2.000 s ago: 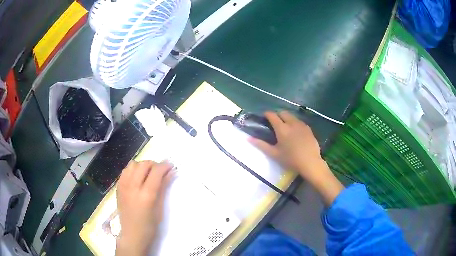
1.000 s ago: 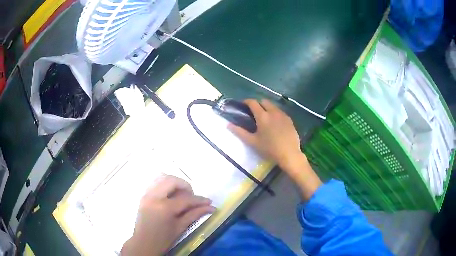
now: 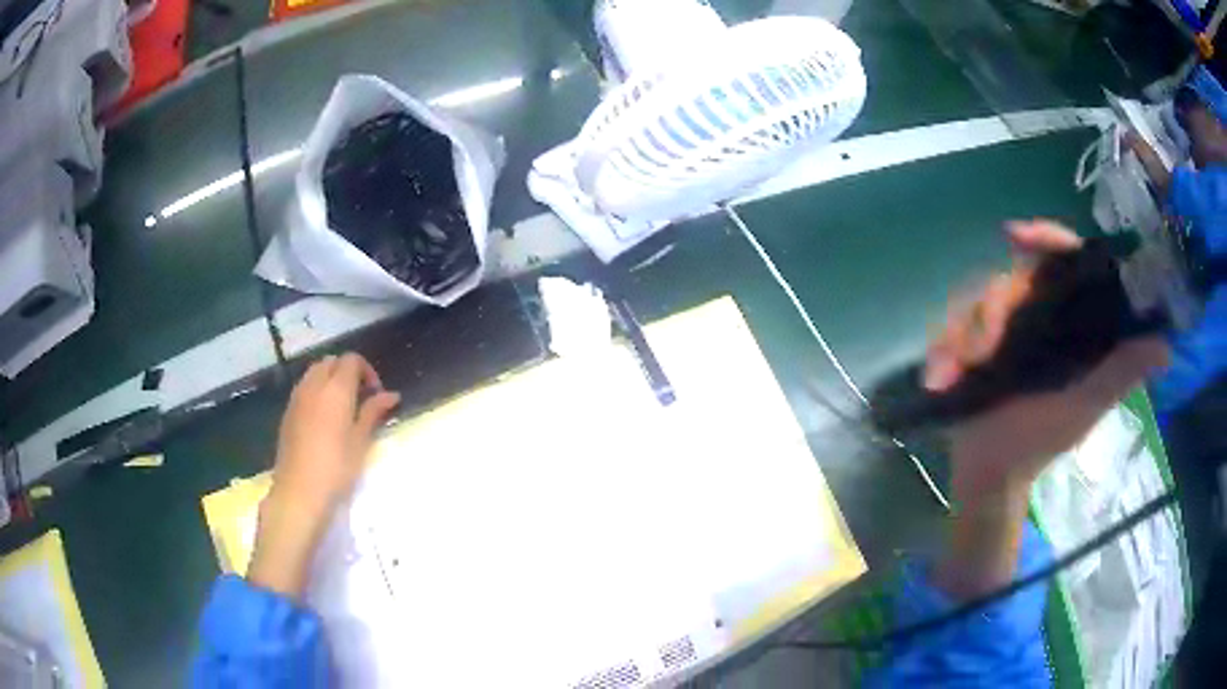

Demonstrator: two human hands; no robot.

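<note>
My right hand (image 3: 1002, 390) is raised at the right, off the mat, shut on a thick black electric screwdriver (image 3: 1043, 330), both blurred. Its black cable hangs below the wrist. My left hand (image 3: 330, 420) is at the mat's rear left edge, by the dark speckled screw pad (image 3: 464, 353), fingertips bent together; whether they pinch a screw is too small to tell. A white housing panel (image 3: 538, 579) with vent holes near the front edge lies on the bright white mat; its outline is lost in glare.
A white bag of black parts (image 3: 404, 202) and a white desk fan (image 3: 727, 121) stand behind the mat. A crumpled wipe (image 3: 576, 318) and a black pen-like tool (image 3: 643, 353) lie at its rear edge. A green crate (image 3: 1160, 451) is at right. Another person's hand (image 3: 1155, 164) shows upper right.
The view has turned. My right hand has lifted the screwdriver from the mat's rear right edge to the right. My left hand has moved from the panel's front edge to the screw pad.
</note>
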